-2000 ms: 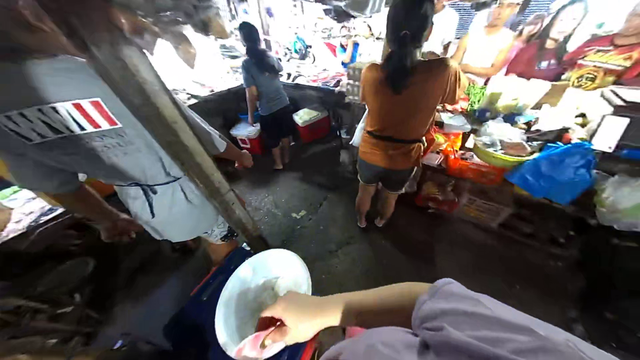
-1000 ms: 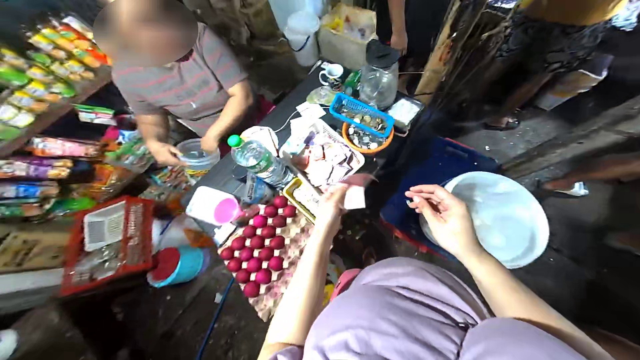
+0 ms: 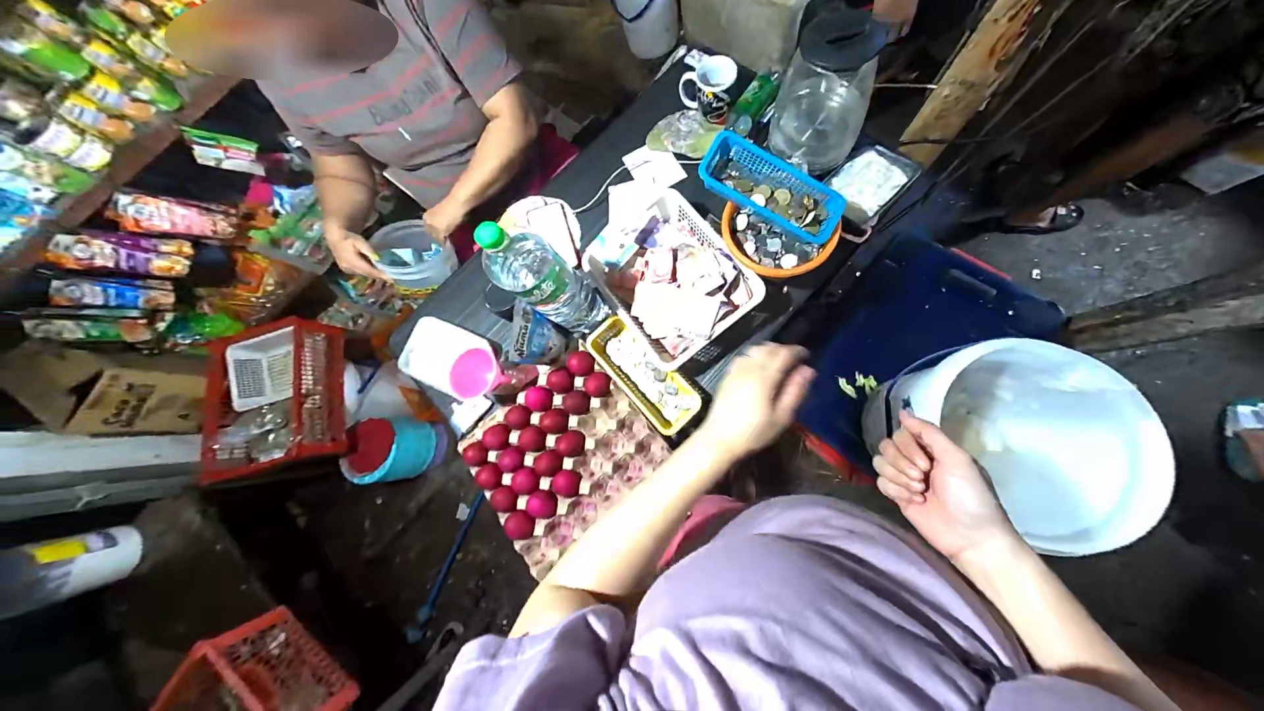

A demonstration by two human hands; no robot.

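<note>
My left hand (image 3: 758, 400) is over the table's near edge, just right of a yellow basket (image 3: 644, 375); its fingers are blurred and I cannot tell whether it holds anything. My right hand (image 3: 933, 484) is loosely curled beside the rim of a white plastic bucket (image 3: 1136, 425); whether something small is inside the fingers cannot be told. A white plastic basket (image 3: 743, 276) of paper bills lies beyond my left hand. Past it, a blue basket (image 3: 839, 212) of coins rests on an orange bowl (image 3: 731, 237) of coins. Red eggs (image 3: 530, 437) sit in a carton tray (image 3: 617, 444).
Across the table (image 3: 602, 163), a person holds a clear plastic tub (image 3: 410, 257). A green-capped bottle (image 3: 533, 281), a glass jar (image 3: 815, 109) and a mug (image 3: 713, 84) stand there. A dark blue cooler (image 3: 918, 296) is by the bucket; a red crate (image 3: 331, 395) is at left.
Both hands have moved since a second ago; the white paper seen in my left hand then is no longer visible there. Earliest, the view faced other people and my hand was in the bucket.
</note>
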